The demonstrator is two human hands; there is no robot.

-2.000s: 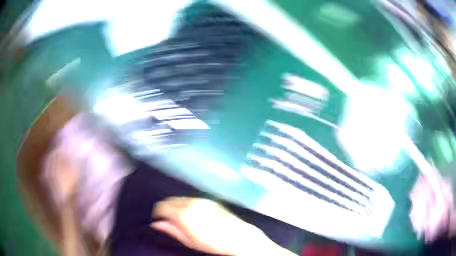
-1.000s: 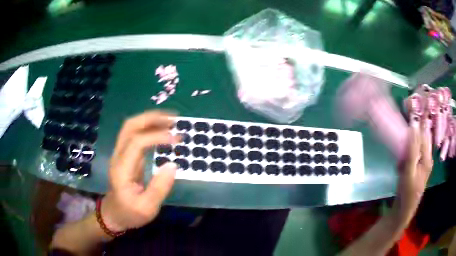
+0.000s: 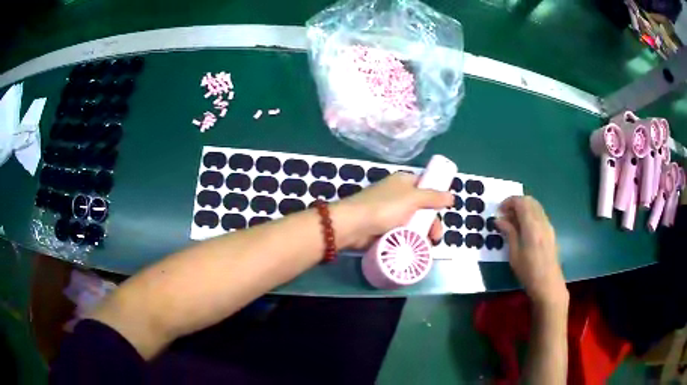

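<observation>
My left hand (image 3: 392, 207), with a red bead bracelet at the wrist, grips a pink handheld fan (image 3: 404, 256) by its handle. The fan's round spoked head points toward me and its paler handle end points away. My right hand (image 3: 527, 233) is at the right end of the white sticker sheet (image 3: 514, 191), its fingertips at the last black pads (image 3: 474, 222). Whether a pad is between the fingertips cannot be told. My left hand and the fan cover part of the sheet's rows.
Black glossy discs (image 3: 79, 143) lie in a block at left, with white bags (image 3: 29, 135) beside them. Small pink parts (image 3: 218, 86) lie behind the sheet, near a clear bag of pink parts (image 3: 388, 83). Several pink fans (image 3: 629, 162) lie at right. A carton (image 3: 47, 289) is below left.
The fan came from the right and is now in my left hand, which moved right across the sheet. My right hand moved left to the sheet's right end.
</observation>
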